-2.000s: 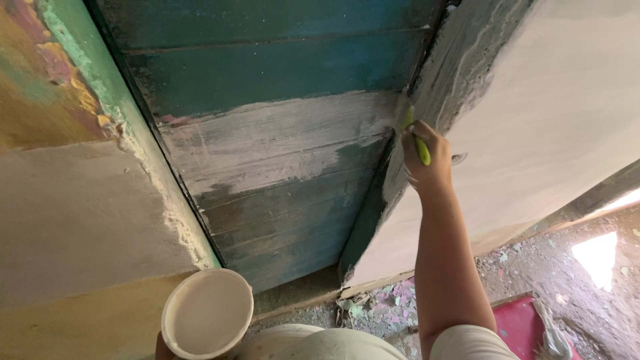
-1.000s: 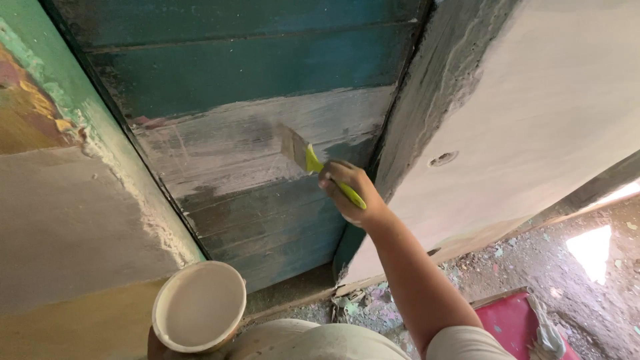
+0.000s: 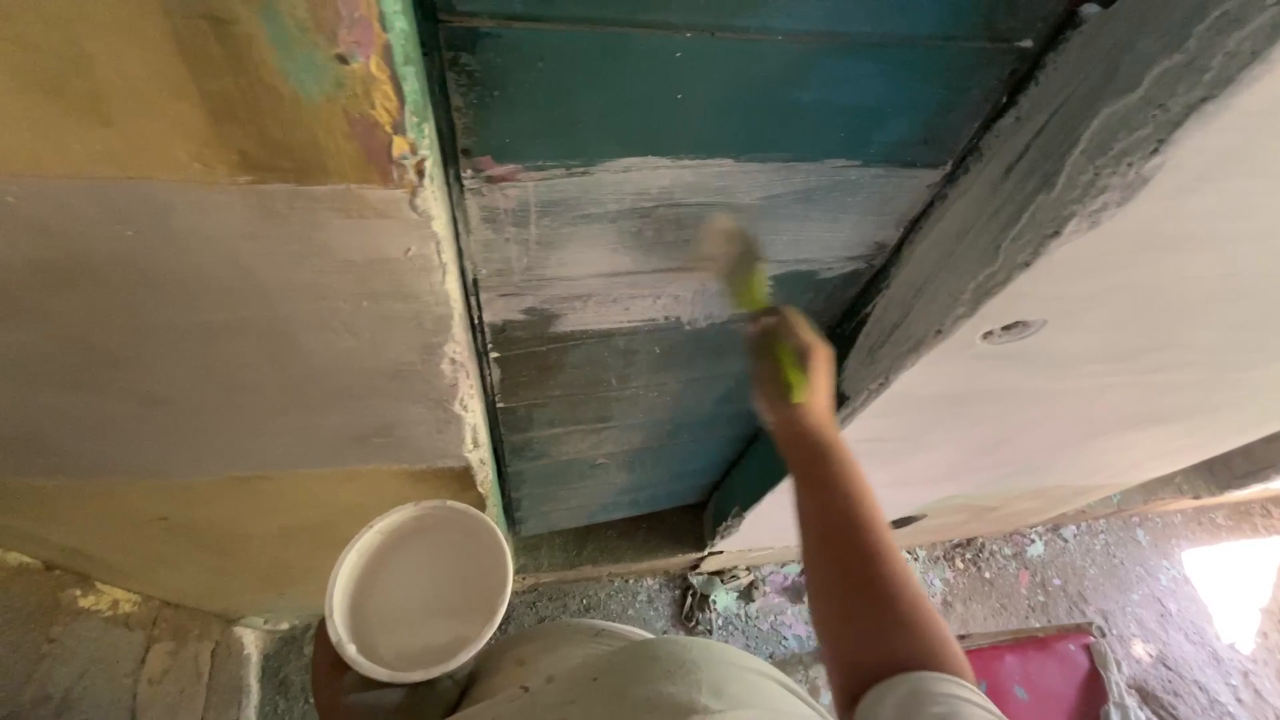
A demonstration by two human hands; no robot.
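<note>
My right hand (image 3: 795, 365) grips a paintbrush (image 3: 750, 275) by its lime-green handle. The brush is blurred, its bristles over a band of whitish paint (image 3: 600, 230) across the teal boarded door (image 3: 680, 95); whether they touch the boards I cannot tell. At the lower left, my left hand (image 3: 345, 690) holds a round white plastic tub (image 3: 338, 610) of pale paint against my body. Most of that hand is hidden behind the tub.
A rough plastered door edge (image 3: 450, 290) borders the left wall. On the right stand a grey frame strip (image 3: 1010, 190) and a pale wall (image 3: 1120, 350) with a small round fitting (image 3: 1012, 331). Paint flakes and a pink-red panel (image 3: 1045, 680) lie on the floor.
From the door's right edge two seconds ago, my right hand has brought the brush left over the whitish band. The tub stays in my left hand. The view has shifted somewhat.
</note>
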